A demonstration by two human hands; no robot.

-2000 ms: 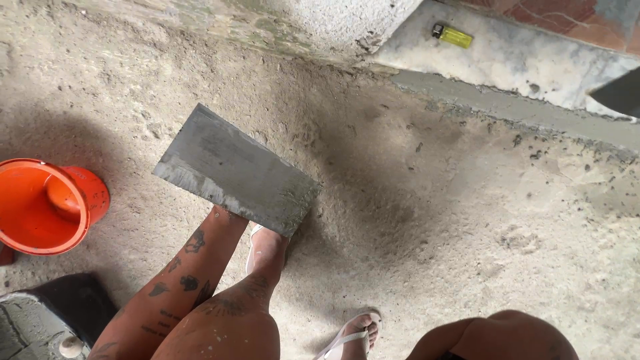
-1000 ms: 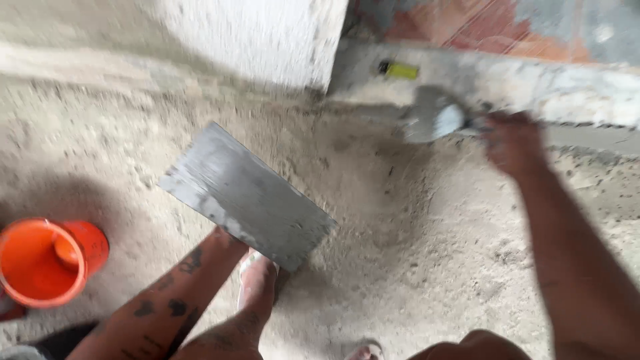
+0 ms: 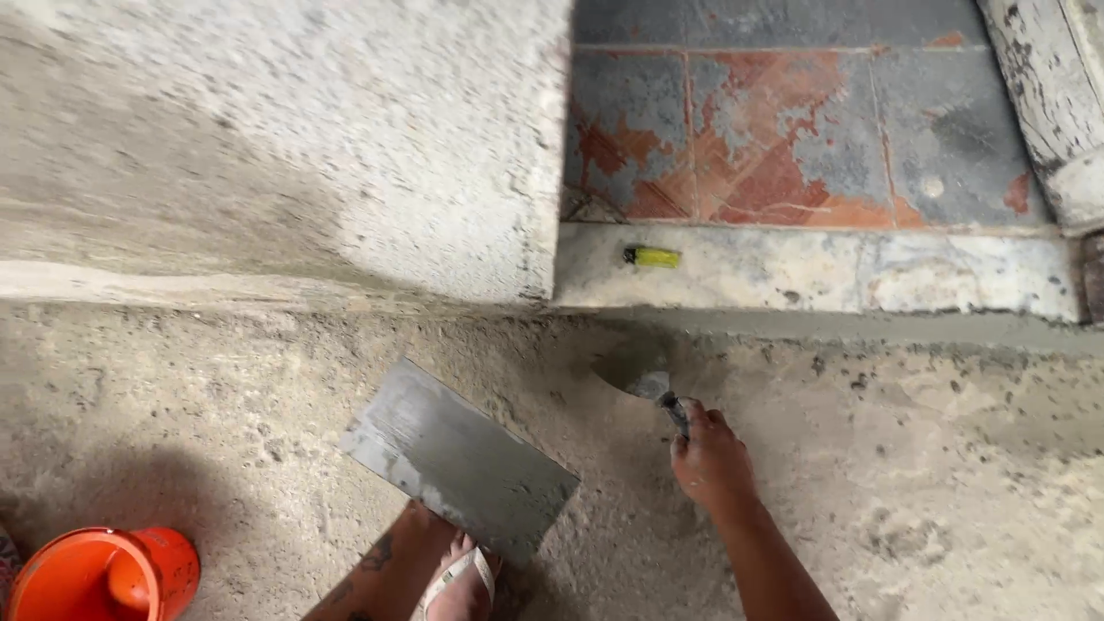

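Observation:
My right hand (image 3: pixel 714 461) grips the dark handle of a trowel (image 3: pixel 636 371) whose blade, smeared with grey mortar, lies by the foot of the marble door sill (image 3: pixel 733 276). A strip of damp grey mortar (image 3: pixel 862 328) runs along the sill's lower edge. A flat rectangular metal plate (image 3: pixel 466 457), coated with thin mortar, is held out at centre left above the rough floor. My left hand is hidden beneath it; only the tattooed forearm shows at its lower edge.
An orange bucket (image 3: pixel 168 561) stands at the lower left. A yellow lighter (image 3: pixel 655 257) lies on the sill. Beyond are worn grey and red tiles (image 3: pixel 776 138). A rough whitish wall (image 3: pixel 448 155) ends beside the doorway. A sandalled foot (image 3: pixel 461 586) is below the plate.
My right hand, out of view two seconds ago, came in with the trowel and has since moved left along the sill. The plate stays in my left hand. The view has shifted.

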